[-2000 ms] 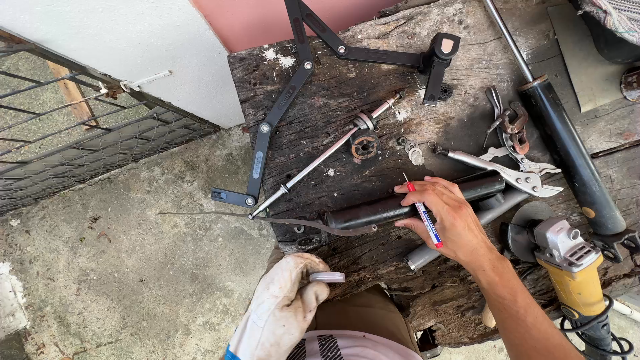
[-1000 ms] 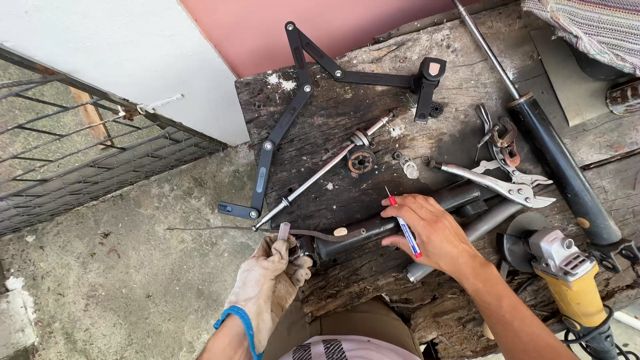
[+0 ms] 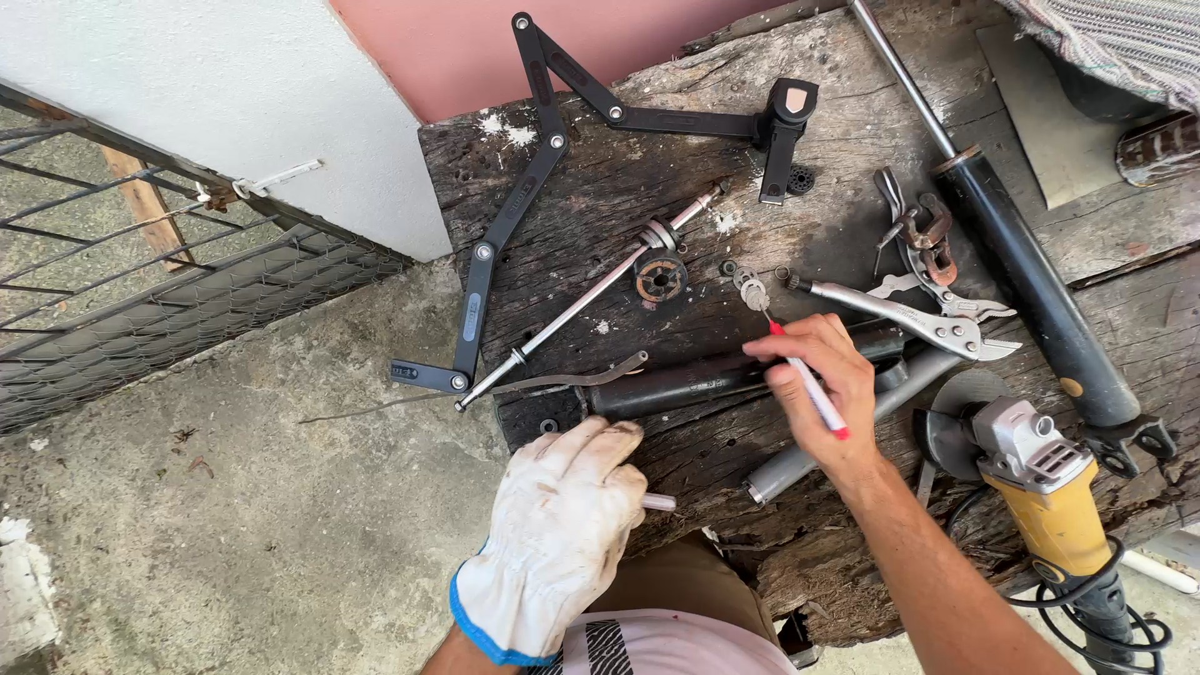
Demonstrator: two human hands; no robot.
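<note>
My left hand (image 3: 567, 525), in a white work glove with blue trim, is closed around a pale marker cap (image 3: 659, 502) at the near edge of the wooden table. My bare right hand (image 3: 825, 384) holds a red and white marker pen (image 3: 817, 398), its thin tip pointing up toward some small washers (image 3: 752, 289). Under the right hand lies a black shock absorber tube (image 3: 675, 386), with its mounting end close to the gloved fingers. A grey metal tube (image 3: 783, 473) rests beside it. Beyond lie a piston rod (image 3: 591, 295) and a round piston part (image 3: 661, 277).
A black folding lock (image 3: 520, 202) spans the back left of the weathered table (image 3: 675, 94). Locking pliers (image 3: 900, 314), a second shock absorber (image 3: 1041, 281) and a yellow angle grinder (image 3: 1050, 516) with its cable lie to the right. A metal grille (image 3: 103, 206) stands at left.
My gloved left hand has come away from the end of the black tube toward the table's near edge. The right hand keeps hold of the marker over the tube.
</note>
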